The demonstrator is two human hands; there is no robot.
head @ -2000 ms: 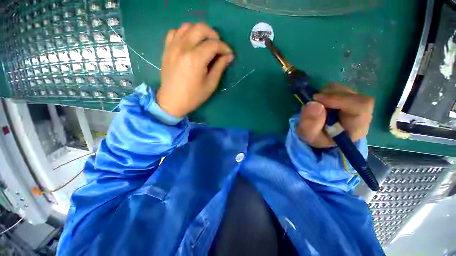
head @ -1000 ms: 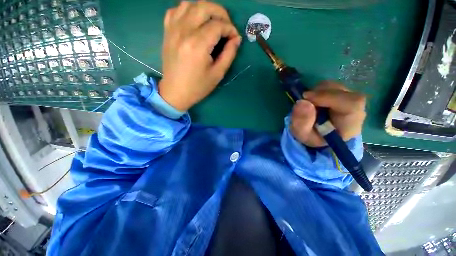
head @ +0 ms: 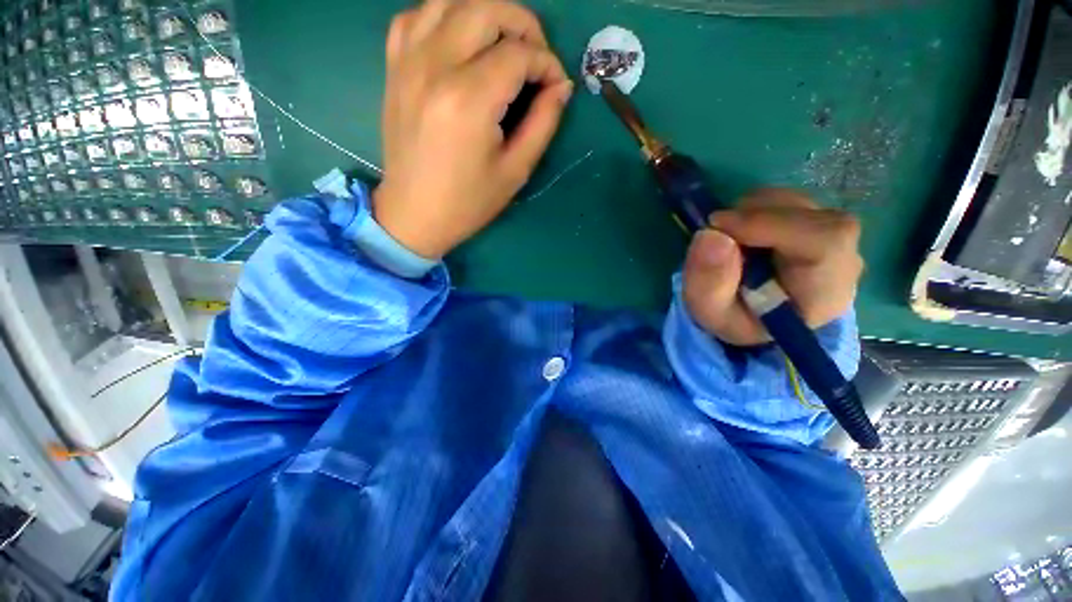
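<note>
A small dark and silvery component (head: 614,62) lies on the round white pad (head: 630,80) on the green mat. My right hand (head: 778,268) holds the dark blue soldering iron (head: 691,194) like a pen, its dark tip at the lower left part of the component. My left hand (head: 468,124) is just left of the pad, thumb and index fingertips pinched together at its edge. A thin whitish solder wire (head: 308,132) runs from the left to behind this hand; the wire between the fingertips is too small to make out.
A clear blister tray (head: 129,112) with rows of silvery parts lies at the left. A metal-framed stand (head: 966,200) is at the right, with a pocketed silvery tray (head: 940,447) below the bench edge. A clear rim (head: 752,9) shows at the top. Dark specks dot the mat.
My left hand has moved up and nearer to the pad. The iron's tip has shifted from the component's right part to its lower left. The last second shows hardly any motion.
</note>
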